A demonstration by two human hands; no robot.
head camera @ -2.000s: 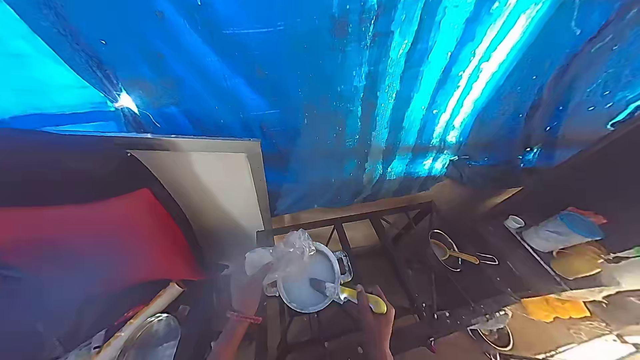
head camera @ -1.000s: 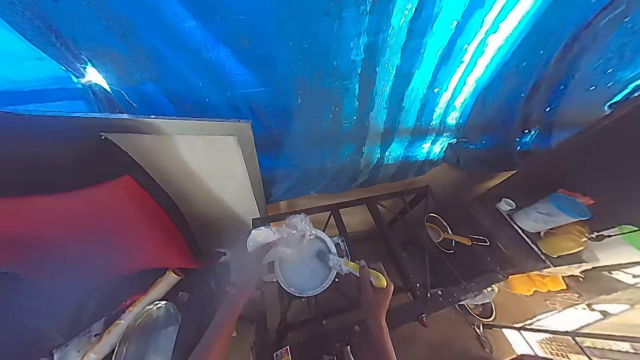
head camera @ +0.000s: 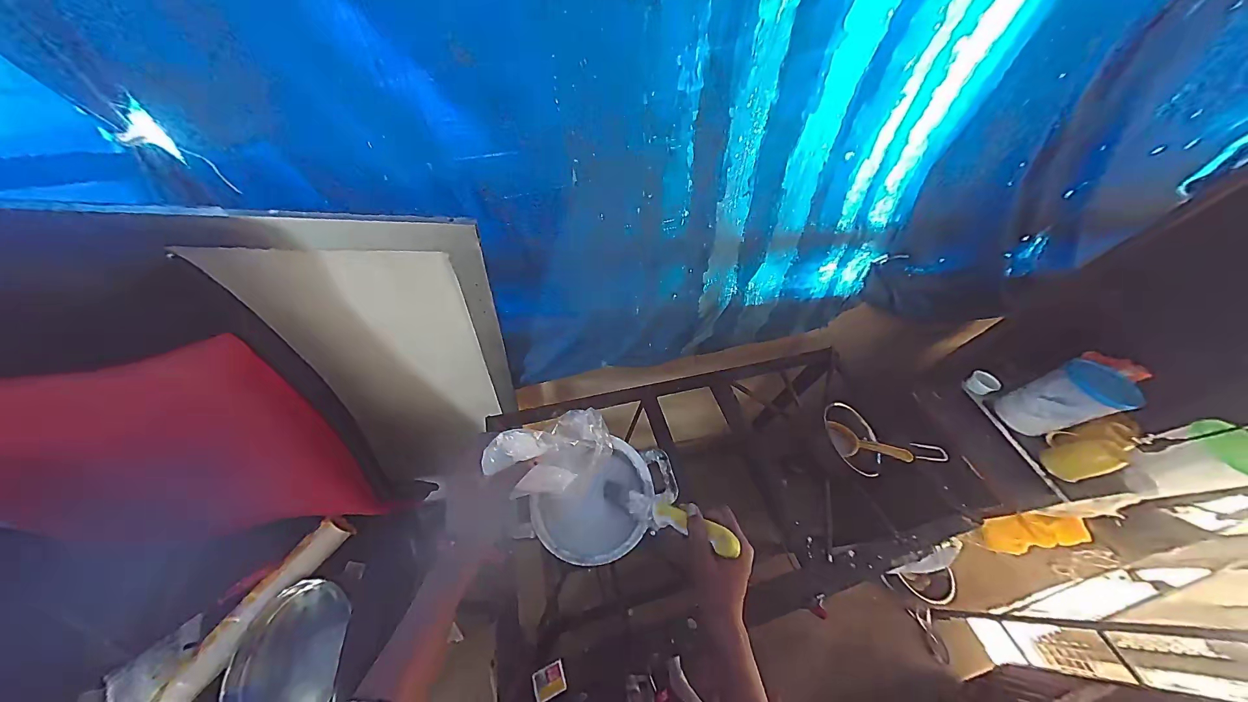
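A round metal pot (head camera: pixel 593 522) with side handles sits on a dark metal frame and holds something whitish. My right hand (head camera: pixel 720 554) grips the yellow handle of a utensil (head camera: pixel 671 515), whose far end reaches over the right side of the pot. A crumpled clear plastic bag (head camera: pixel 575 444) lies over the pot's upper left rim. My left hand (head camera: pixel 478 502) is at the left of the pot, beside the bag; haze blurs its fingers, so its hold cannot be told.
A strainer (head camera: pixel 850 441) with a yellowish handle lies right of the pot. Farther right are a blue-lidded container (head camera: pixel 1071 395), a small white cup (head camera: pixel 982 382) and a yellow cloth (head camera: pixel 1035 532). A rolling pin-like rod (head camera: pixel 258 604) and round metal plate (head camera: pixel 290 643) are lower left. A blue tarpaulin (head camera: pixel 604 195) hangs behind.
My right hand keeps its grip on the yellow handle, and the utensil's end stays at the pot. The plastic bag remains at the rim near my left hand.
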